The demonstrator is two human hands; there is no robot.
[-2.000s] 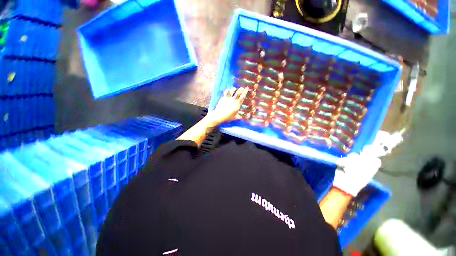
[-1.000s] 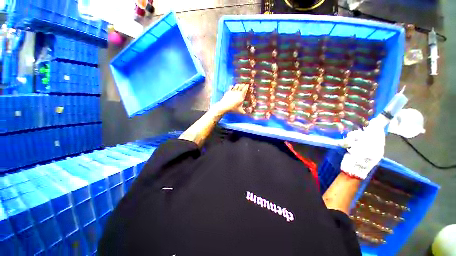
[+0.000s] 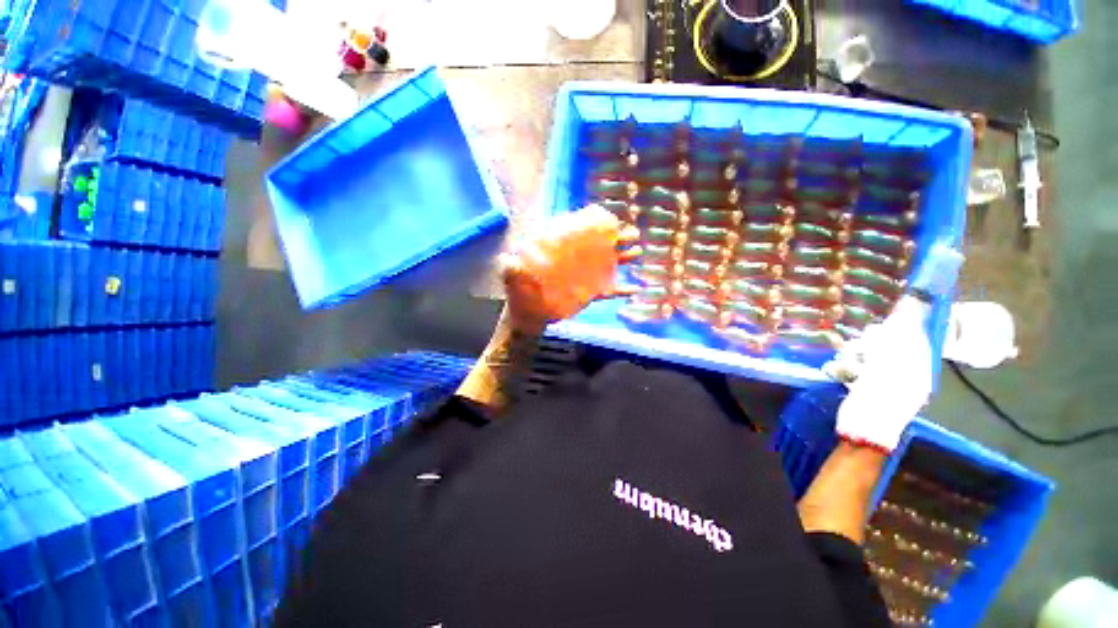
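A blue tray lies in front of me with glossy brown, fish-shaped pieces in close rows. My bare left hand is at the tray's left rim, its fingertips at the left end of the rows. The hand looks orange and blurred; whether it holds a piece cannot be told. My right hand, in a white glove with a red cuff edge, is at the tray's front right corner. It is closed on a syringe, whose barrel points up and away over the tray's right rim.
An empty blue tray lies left. Blue crates are stacked at lower left and far left. A pot stands behind the main tray. Another syringe and a white cup are at the right. A lower crate holds brown rows.
My left hand has turned and now looks larger, with its back up at the tray's left rim. My right hand still holds the syringe, slightly lower. The view has shifted a little.
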